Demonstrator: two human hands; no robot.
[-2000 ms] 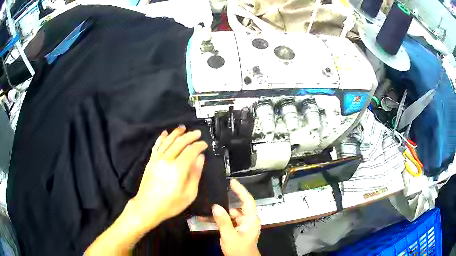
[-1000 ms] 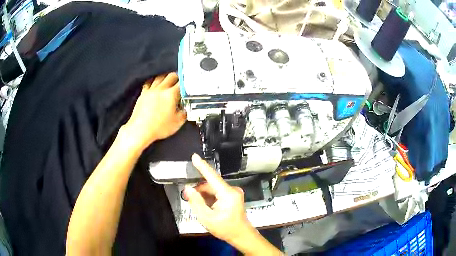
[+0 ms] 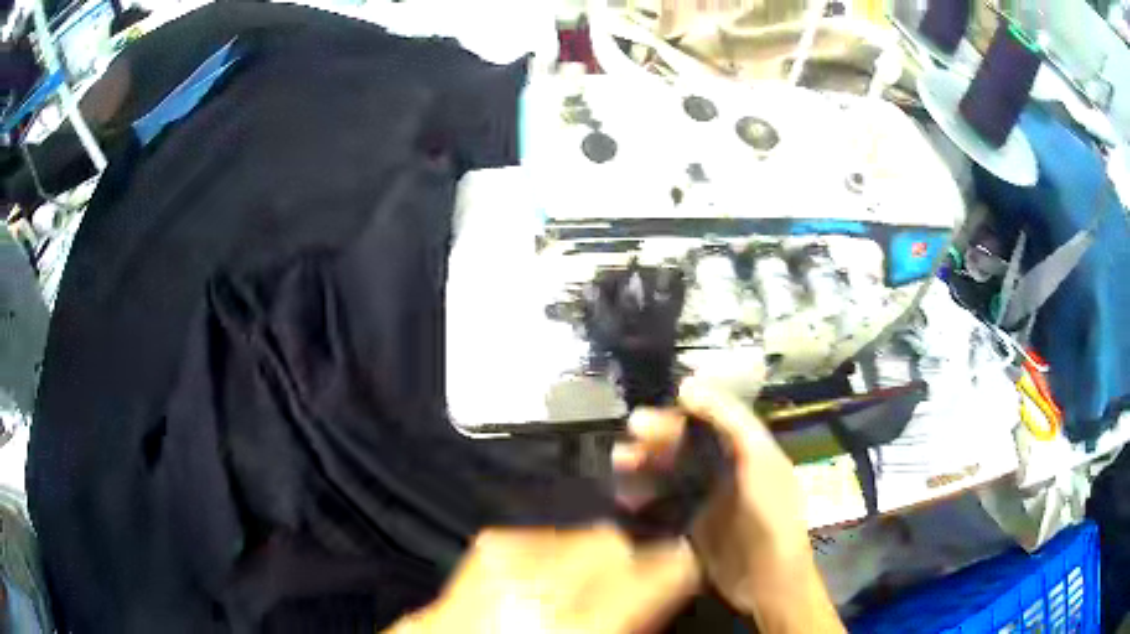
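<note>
The large black fabric (image 3: 248, 273) covers the left of the table in soft folds. A narrow part of black fabric (image 3: 694, 477) runs down from the dark needle area (image 3: 638, 303) of the white overlock machine (image 3: 768, 161). My right hand (image 3: 762, 533) grips this part in front of the machine. My left hand (image 3: 564, 580) is blurred at the lower middle, beside the fabric; its fingertips and what it may hold are unclear. The white cloth plate (image 3: 514, 322) shows bare, left of the needle area.
Orange-handled scissors (image 3: 1038, 394) and silver blades (image 3: 1053, 275) lie right of the machine, by striped cloth (image 3: 948, 434). Dark thread cones (image 3: 1001, 87) stand upper right. Blue fabric (image 3: 1090, 310) is far right. A blue crate (image 3: 1004, 588) is lower right.
Both hands have moved down and right, away from the cloth plate, which is now uncovered. My right hand has taken hold of black fabric in front of the needle area.
</note>
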